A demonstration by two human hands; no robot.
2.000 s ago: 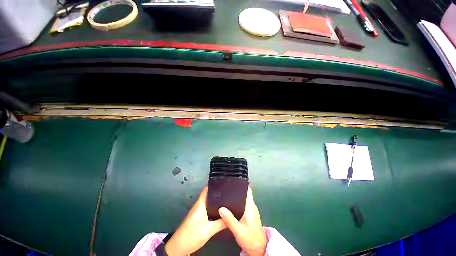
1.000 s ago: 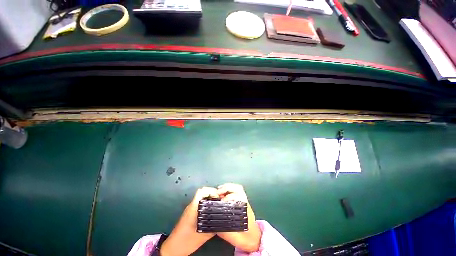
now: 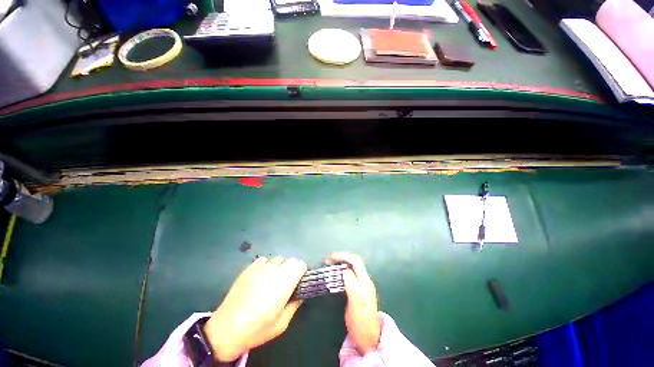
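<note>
A stack of several phone-sized housings point(image 3: 320, 282) is held between both hands near the front middle of the bench. Its dark ribbed edges show and it is slightly tilted. My left hand point(image 3: 257, 308) grips it from the left, back of the hand up, and covers its left end. My right hand point(image 3: 362, 304) holds its right end, with fingers at the far corner. The undersides and flat faces of the housings are mostly hidden.
Note paper point(image 3: 466, 218) with a pen point(image 3: 482, 215) lies at the right; a small dark block point(image 3: 498, 294) is nearer. Blue crate point(image 3: 609, 337) at lower right. Black debris point(image 3: 245, 246) lies mid-bench. A clear bottle point(image 3: 30, 203) stands far left. Tape roll point(image 3: 150, 49) sits on the shelf behind the dark gap.
The stack has turned from its plain dark face to its ribbed edges, then tilted. My left hand has moved over its left end; my right hand stays at its right side. The view has shifted slightly.
</note>
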